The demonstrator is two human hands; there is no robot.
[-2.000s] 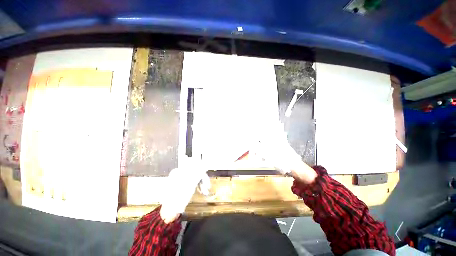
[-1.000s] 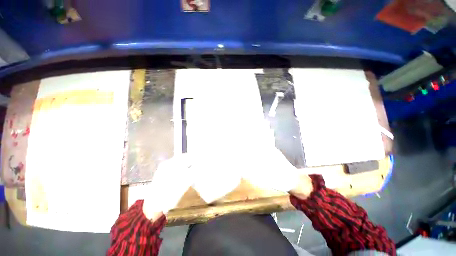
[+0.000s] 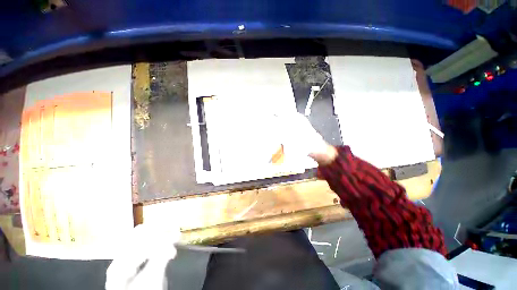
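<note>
A white sheet (image 3: pixel 249 85) lies mid-bed on the dark pad (image 3: pixel 164 130), with a narrow dark gap along its left side. My right hand (image 3: pixel 303 133), in a white glove, rests over the sheet's right part; glare blends its fingers into the white, so its grip is unclear. A small orange-brown patch (image 3: pixel 278 154) shows just left of it. My left hand (image 3: pixel 142 255), also in a white glove, is low, off the front edge of the bed, and holds a thin white strip (image 3: pixel 212 248) sticking out to the right.
Orange slit panels (image 3: pixel 65 170) lie on a white sheet at the left. White sheet material (image 3: pixel 380 113) lies at the right, with a dark metal block (image 3: pixel 409 169) in front. A white scrap (image 3: pixel 312 101) is on the pad. The blue press beam (image 3: pixel 255 28) runs behind; strips lie on the floor.
My left hand has moved from the sheet down and left, off the bed, with a thin strip. My right hand has moved up over the sheet. The white flap over the front ledge is gone.
</note>
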